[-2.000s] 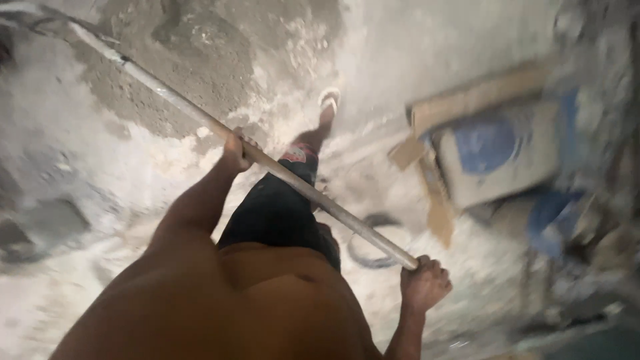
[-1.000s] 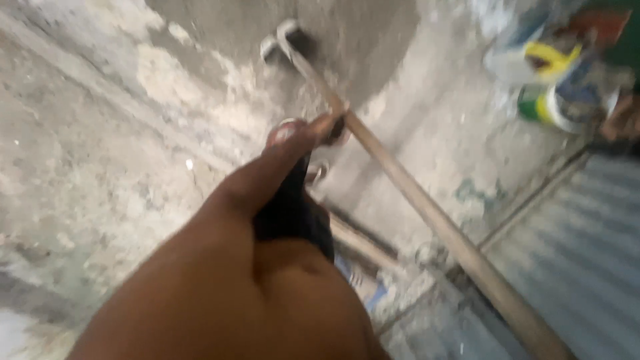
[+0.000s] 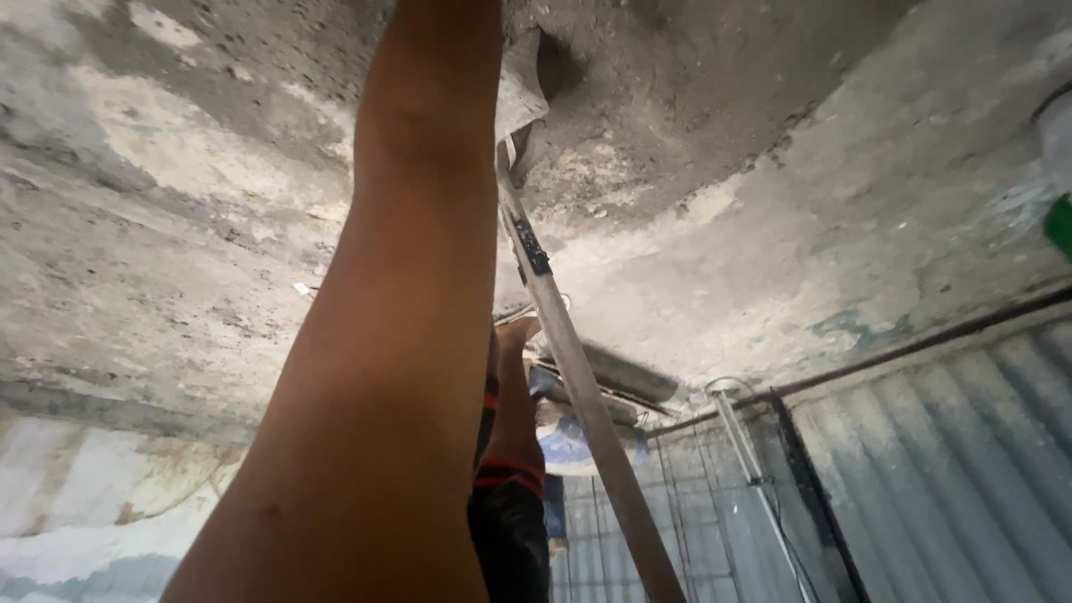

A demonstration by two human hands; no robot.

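Observation:
My left arm reaches up through the middle of the view and leaves it at the top edge, so my left hand is hidden beyond the frame. My right hand is outside the view too. Just right of the arm, a long-handled hoe (image 3: pixel 584 381) slants from upper centre to the bottom edge, black wrapping around its handle near the head. Its worn metal blade (image 3: pixel 521 88) lies over a patch of damp grey mortar (image 3: pixel 670 92) on the rough floor. My bare lower leg and foot (image 3: pixel 515 331) show behind the handle, below dark shorts with red stripes.
Corrugated metal sheeting (image 3: pixel 930 452) stands at the right, with a thin light-coloured pole (image 3: pixel 758 477) beside it. Blue and white sacks (image 3: pixel 578 442) lie behind the handle. A green object (image 3: pixel 1060 224) sits at the right edge. A stained wall (image 3: pixel 109 494) is at lower left.
Both hands were on the handle two seconds ago, and my left hand still showed on it one second ago; now neither is visible. The view has swung strongly.

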